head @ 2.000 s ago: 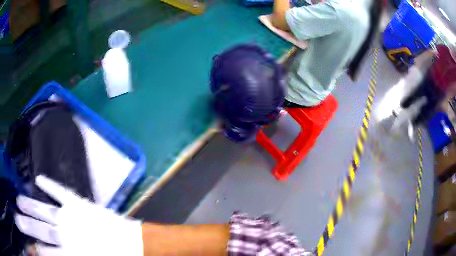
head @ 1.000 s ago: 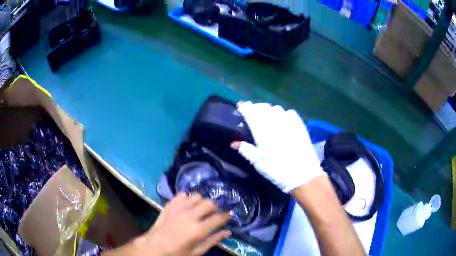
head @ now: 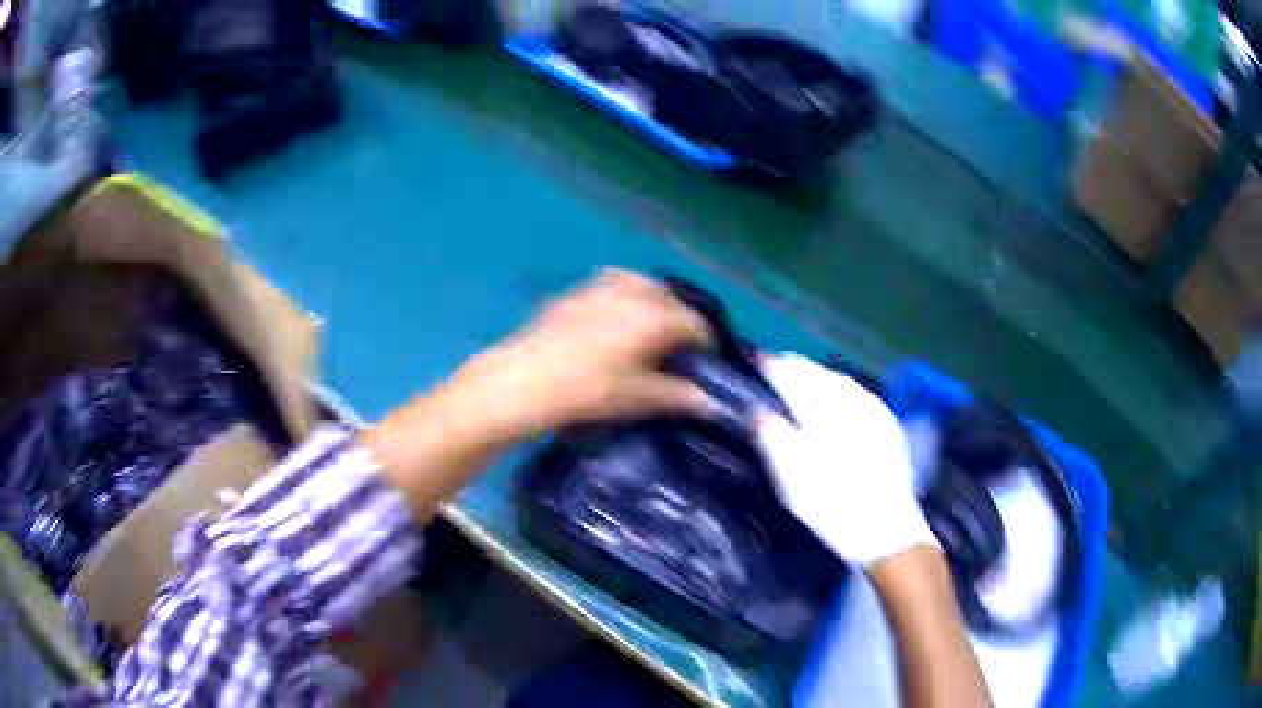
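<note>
The black moulded insert lies on the green bench in front of me, with a shiny bagged cable in its near part. My left hand, bare, is over the insert's far side with its fingers on a dark piece; whether this is a loose part or the insert's edge is blurred. My right hand, in a white glove, touches the same dark piece from the right. The blue tray to the right holds black headphones on a white sheet.
A carton of shiny dark bags stands at the left bench edge. Another blue tray with black items lies on the belt beyond. Black inserts stand far left. A white bottle is right of my tray. Brown boxes are far right.
My left hand has moved from the bagged cable up to the insert's far side. My right hand has shifted slightly right and down. The view has shifted a little.
</note>
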